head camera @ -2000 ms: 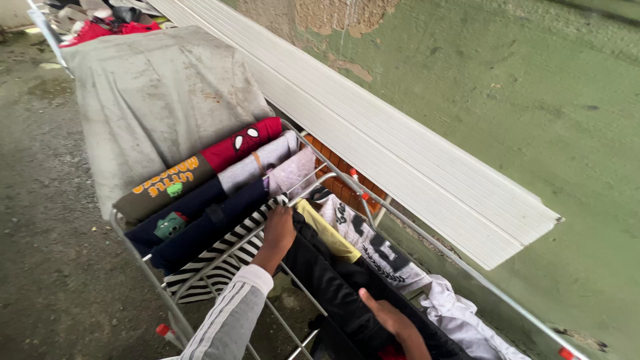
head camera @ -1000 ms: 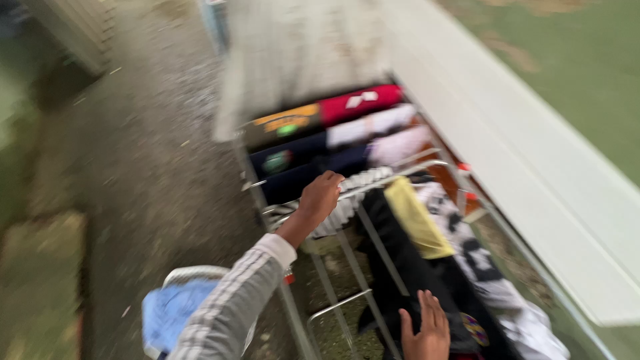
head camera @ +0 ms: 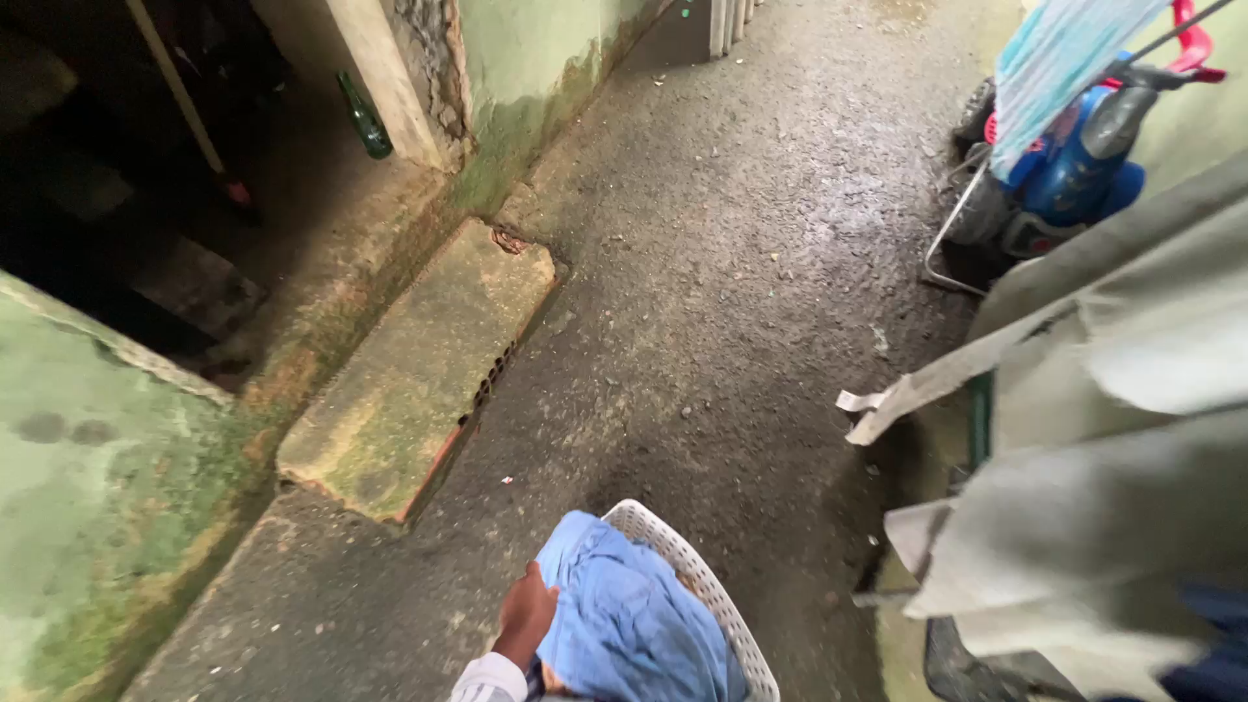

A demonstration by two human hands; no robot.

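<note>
My left hand (head camera: 528,612) is at the left side of a white plastic laundry basket (head camera: 704,577), its fingers gripping the edge of a light blue cloth (head camera: 624,614) heaped in it. Other fabric shows beneath the blue cloth, near my wrist. The basket's lower part and near end are cut off by the frame. My right hand is out of view.
A mossy concrete step (head camera: 419,370) lies left, before a dark doorway holding a green glass bottle (head camera: 364,117). Grey fabric (head camera: 1092,468) hangs at the right. Behind it stand a blue ride-on toy (head camera: 1077,161) and a metal frame (head camera: 951,229).
The view has swung left from the drying rack to the basket. My left hand has left the rack and now grips the blue cloth. My right hand has gone out of view.
</note>
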